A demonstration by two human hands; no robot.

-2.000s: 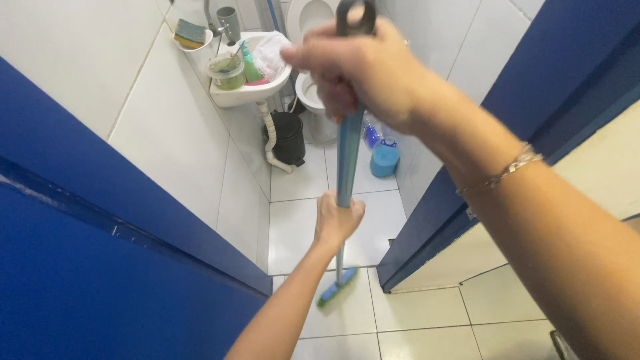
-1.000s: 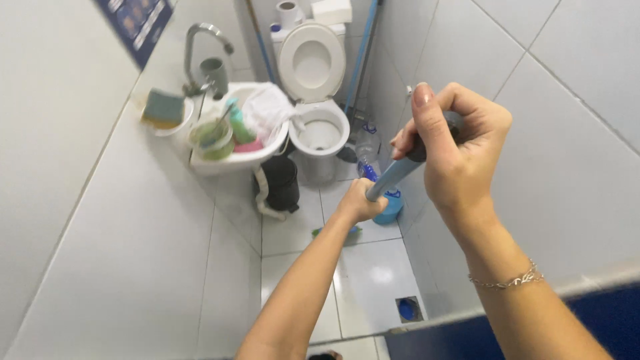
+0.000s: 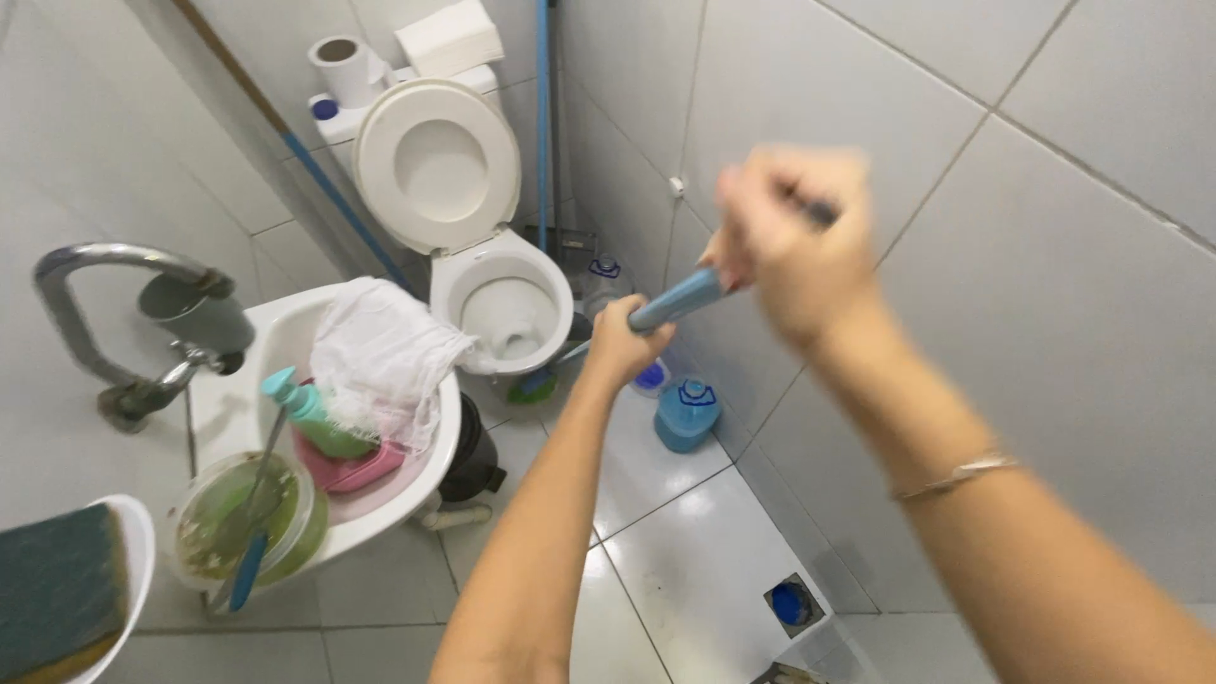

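Note:
Both hands grip the blue handle [image 3: 679, 299] of a long-handled broom or brush. My left hand [image 3: 627, 342] is closed around the handle lower down, in front of the toilet. Nearer the camera, my right hand [image 3: 793, 228], blurred, holds its dark upper end; a bracelet circles that wrist. Far down the handle, the green-and-blue head [image 3: 532, 387] rests low beside the foot of the white toilet [image 3: 513, 309], partly hidden by the toilet bowl and my left arm.
A sink [image 3: 442, 456] at left holds a white cloth [image 3: 380, 351], a pump bottle [image 3: 328, 423] and a green tub [image 3: 299, 532]. A black bin [image 3: 470, 456] stands below. Blue-liquid bottle [image 3: 686, 416] and floor drain [image 3: 793, 605] lie along the right wall. Poles [image 3: 542, 123] lean behind the toilet.
The view has moved well into the bathroom. The brush head, on the floor by the doorway two seconds ago, is now beside the toilet's foot. Both hands still hold the handle.

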